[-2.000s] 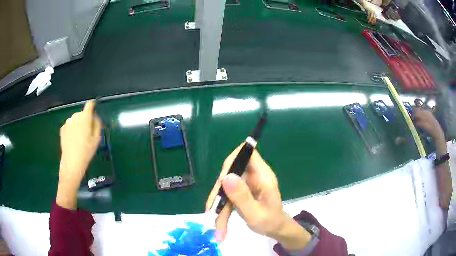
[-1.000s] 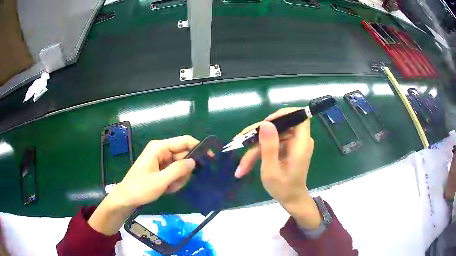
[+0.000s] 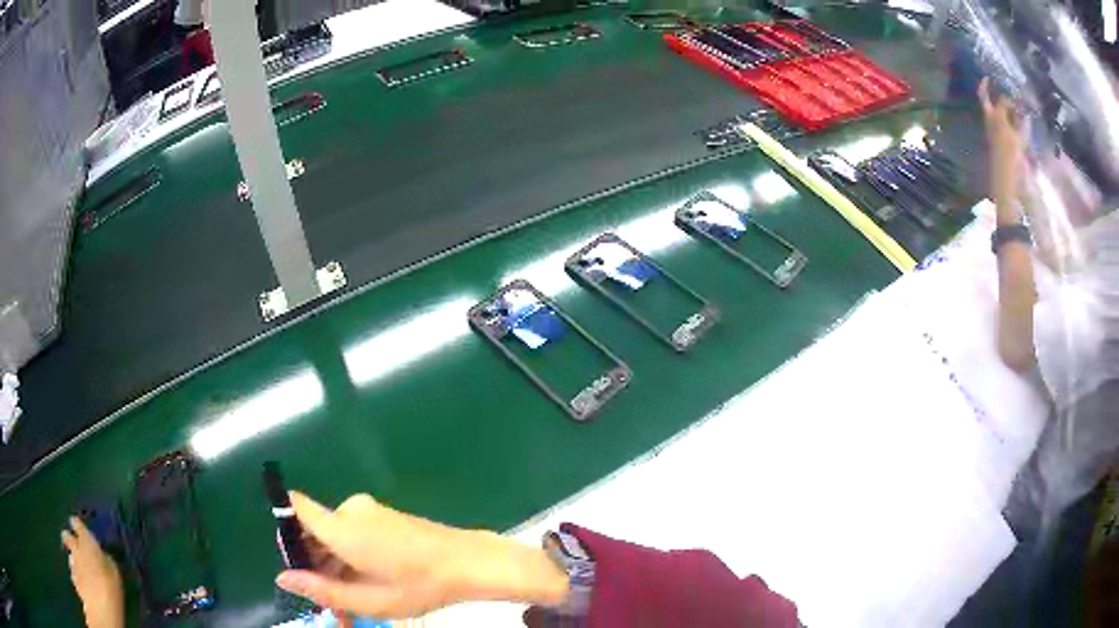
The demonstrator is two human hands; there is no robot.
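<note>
My right hand (image 3: 393, 558) is closed around a pen-sized black-handled tool (image 3: 285, 521) at the lower left; its tip is hidden. My left hand (image 3: 96, 577), cut off by the bottom edge, is at a dark phone frame with a dark blue patch (image 3: 101, 525); whether it grips it is unclear. Another dark frame (image 3: 172, 534) lies just right of it, between my hands. Three frames with blue film (image 3: 546, 356), (image 3: 638, 288), (image 3: 740, 233) lie in a slanting row on the green surface. A little bright blue film (image 3: 356, 622) shows below my right hand.
A grey post (image 3: 260, 147) stands behind the green surface. A yellow strip (image 3: 834, 196) and red slotted tray (image 3: 798, 76) are at right, with several frames beyond the strip. Another person's arm (image 3: 1009, 233) is at far right. White covering (image 3: 859, 429) lines the near edge.
The view has swung right. My left hand has moved left, away from my right hand, and the frame is no longer held up between them. My right hand still holds the tool.
</note>
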